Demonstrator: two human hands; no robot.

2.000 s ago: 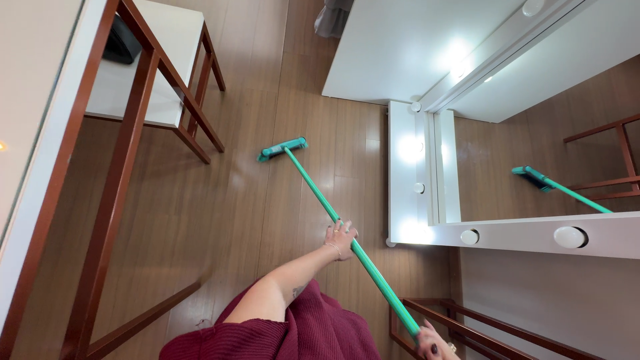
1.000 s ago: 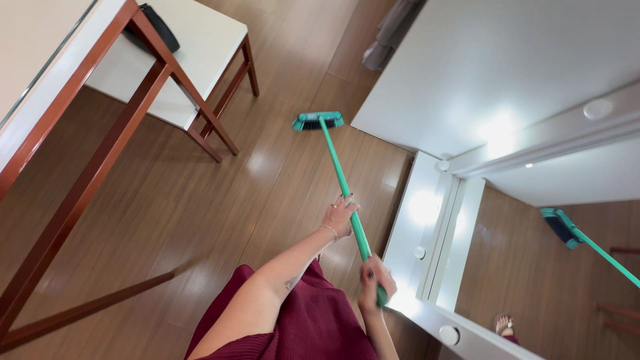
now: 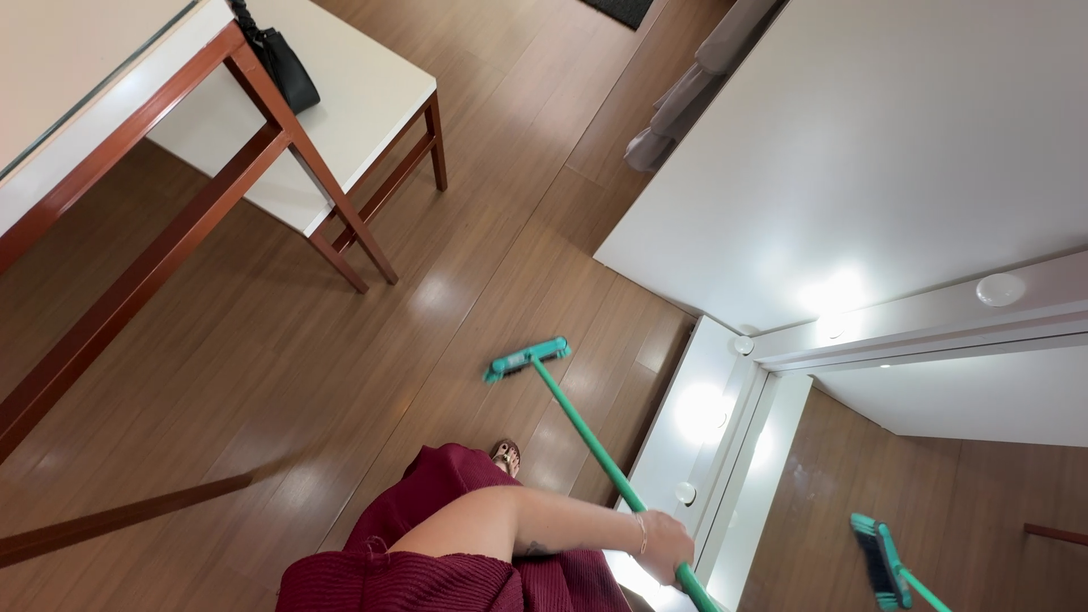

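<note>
A green broom has its head low on the wood floor, a little right of the middle, with bristles at its left end showing. Its green handle slants down to the lower right. My left hand is closed around the handle, close to the lighted mirror frame. My right hand is out of view, as is the top of the handle. A reflection of the broom head shows in the mirror.
Brown-framed furniture and a white-topped bench with a black bag stand left. A white panel and the bulb-lined mirror frame bound the right. Grey fabric hangs beside the panel. A sandalled foot shows below the broom head.
The broom head has come closer to my feet. My left hand has moved right with the handle, and my right hand has left the view. The view has shifted and turned.
</note>
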